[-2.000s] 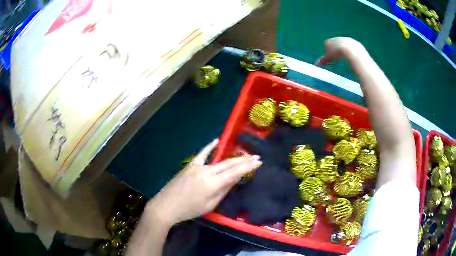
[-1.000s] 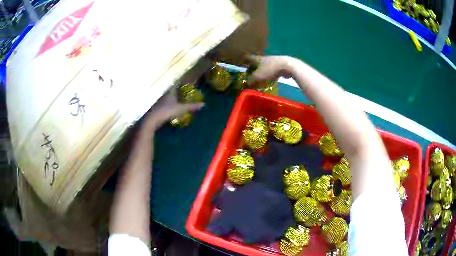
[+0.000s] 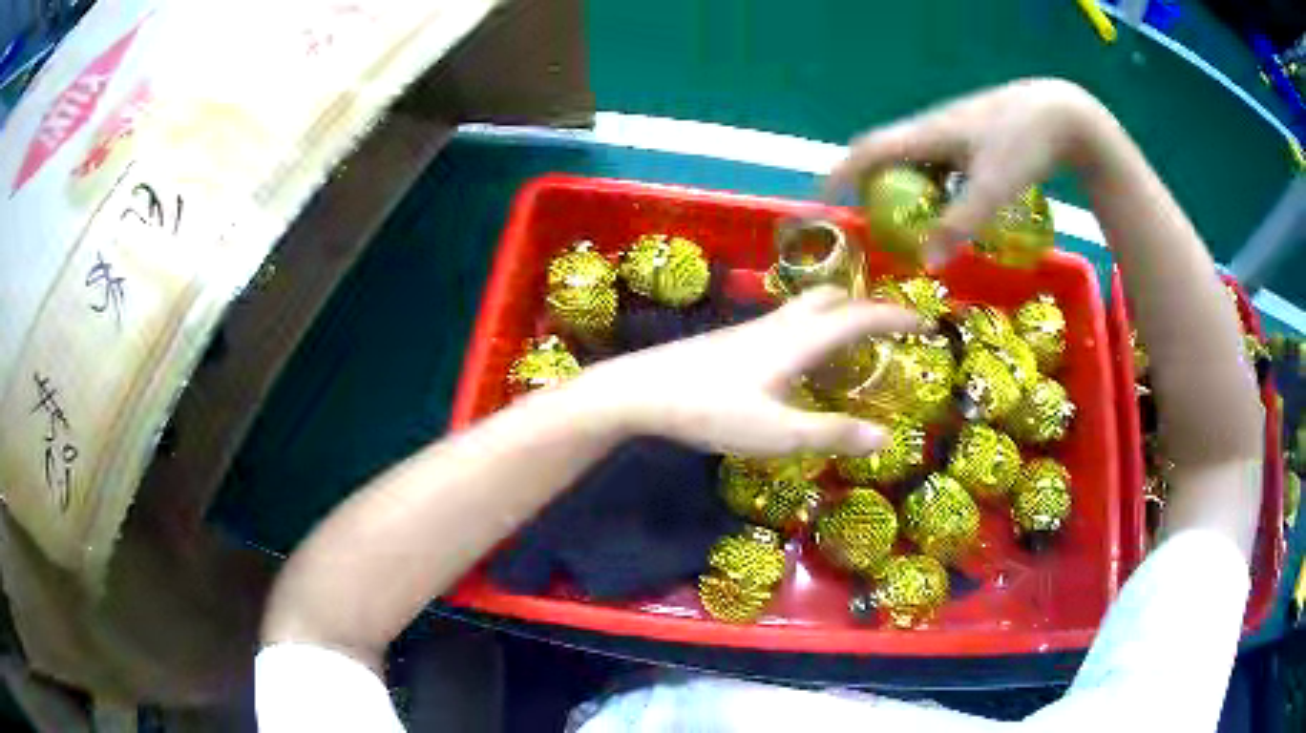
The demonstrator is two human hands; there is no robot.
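Gold microphone grilles point(image 3: 857, 531) lie in the large red tray point(image 3: 774, 624), with dark foam liners point(image 3: 609, 523) in its left part. My left hand point(image 3: 759, 375) reaches over the tray's middle, thumb and fingers spread around gold grilles; whether it grips one is unclear. My right hand point(image 3: 1003, 151), blurred, is at the tray's back right rim with gold grilles point(image 3: 904, 209) under and between its fingers. An open-necked grille point(image 3: 814, 258) is just behind my left hand.
A tipped cardboard carton point(image 3: 186, 215) fills the left. A small red basket point(image 3: 1126, 337) of grilles is at right, partly behind my right forearm. The green conveyor belt point(image 3: 745, 65) runs behind the tray. A yellow pen-like cylinder point(image 3: 1097, 19) is at the top.
Both hands have moved right from the carton side and bench edge to the tray, and more grilles show in it. The view has shifted, so tray and carton appear further left.
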